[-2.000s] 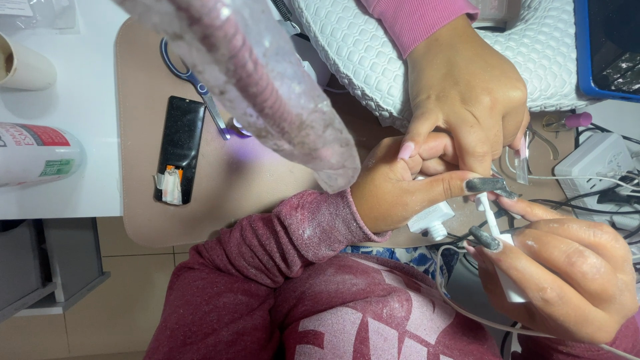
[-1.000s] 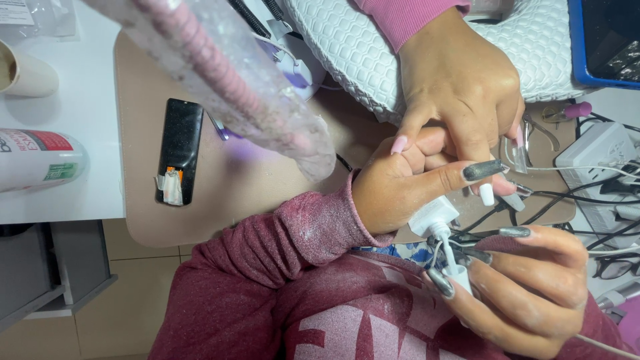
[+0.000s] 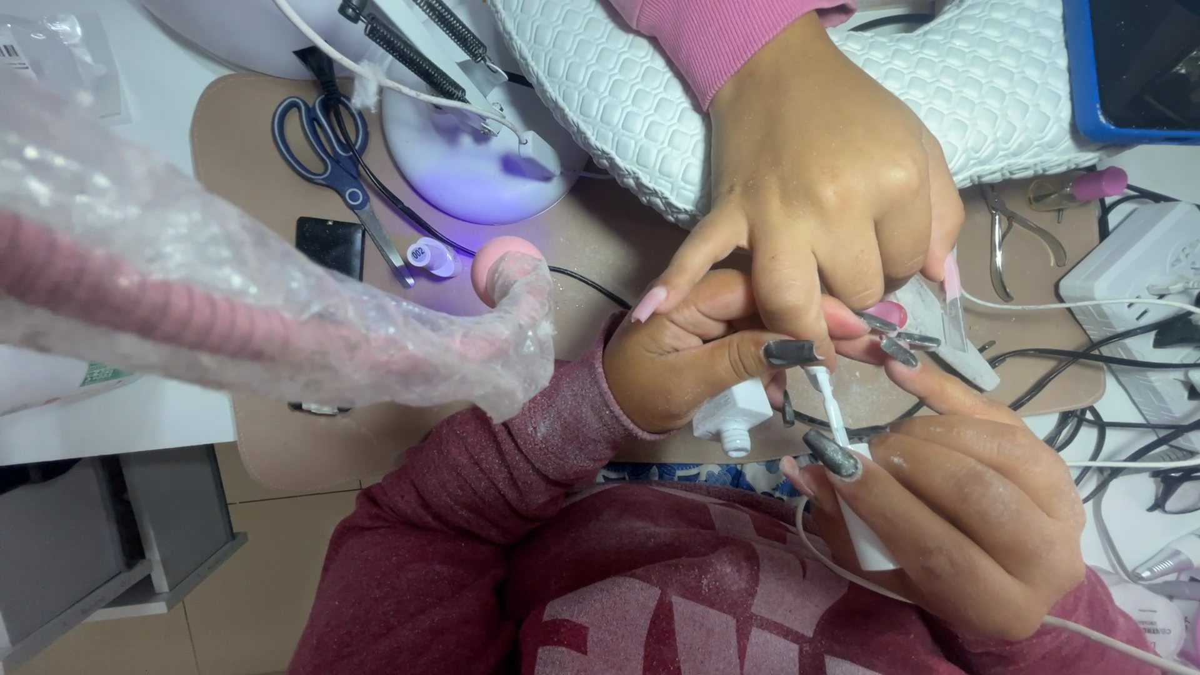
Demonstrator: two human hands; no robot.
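Observation:
My left hand [image 3: 694, 366] grips a finger of another person's hand [image 3: 825, 187], with my dark-nailed thumb beside it. A white polish bottle [image 3: 734, 417], its neck uncapped, sits under my left hand, seemingly held by fingers partly hidden there. My right hand [image 3: 975, 506] holds a white cap [image 3: 864, 525] with a small brush [image 3: 830, 403] on it. The brush tip is at the gripped finger's nail, and whether it touches cannot be told. Fingertips of my right hand reach beside the other person's fingers.
A plastic-wrapped pink flexible arm [image 3: 281, 319] crosses the left side. Blue scissors [image 3: 342, 178], a black phone [image 3: 330, 246], a lamp base [image 3: 478, 150] and a small bottle [image 3: 433, 256] lie behind it. Metal nippers [image 3: 1003, 234], a power strip [image 3: 1134, 272] and cables are at right, near a padded white rest [image 3: 600, 103].
My right hand has brought the brush from the bottle's mouth up to the nail of the gripped finger. My left hand keeps its grip. The view has shifted, showing more of the scissors and lamp base.

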